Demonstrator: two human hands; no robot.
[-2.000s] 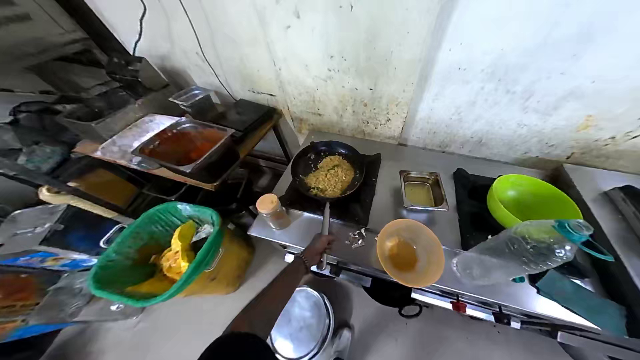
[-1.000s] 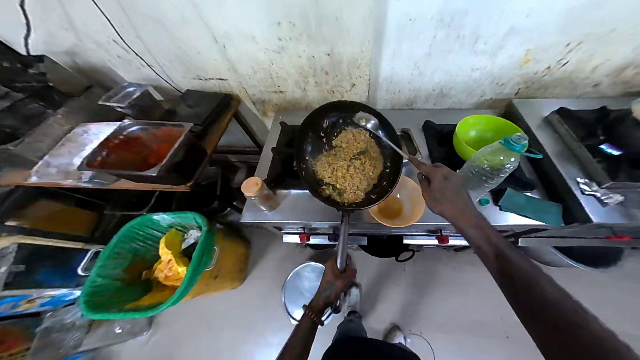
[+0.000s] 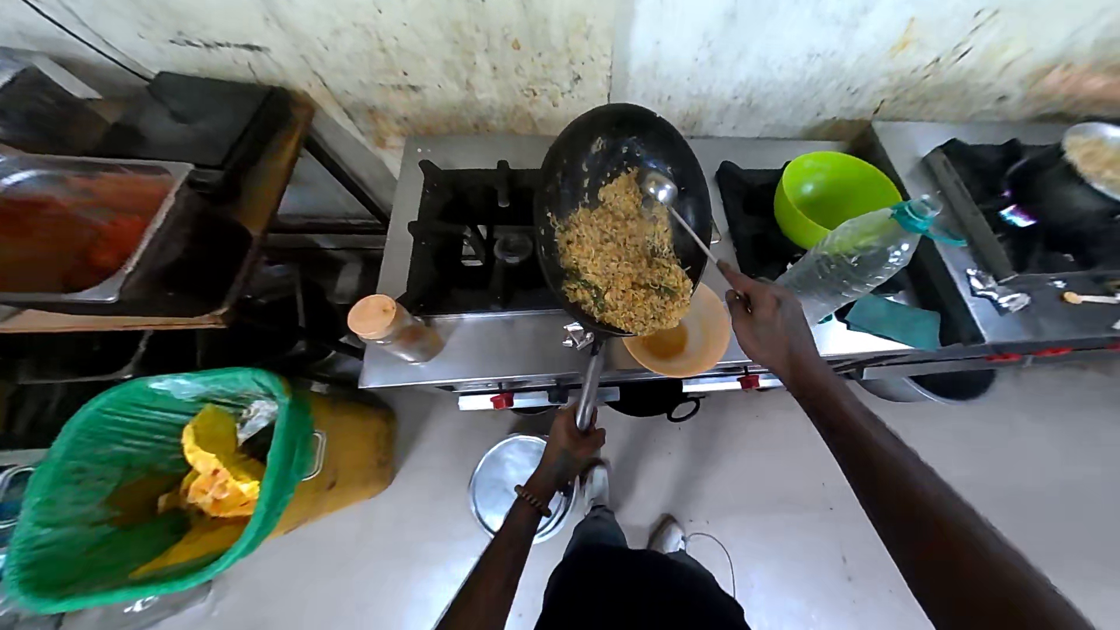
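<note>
My left hand grips the metal handle of a black wok, which is raised and tilted over the orange bowl at the counter's front edge. Fried rice fills the near part of the wok. In my right hand is the handle of a metal ladle, its head inside the wok against the far side of the rice. The bowl, partly hidden under the wok, has an orange-brown residue in it. A gas burner shows bare at the wok's left.
A jar with a tan lid stands left. Right are a green bowl, a plastic bottle and a teal cloth. Further right, a pan of food sits by a lit burner. A lined bin and a sauce tray are left.
The wok, on the left burner two seconds ago, has been lifted and moved right toward the bowl. My right hand with the ladle came into view one second ago and remains at the wok.
</note>
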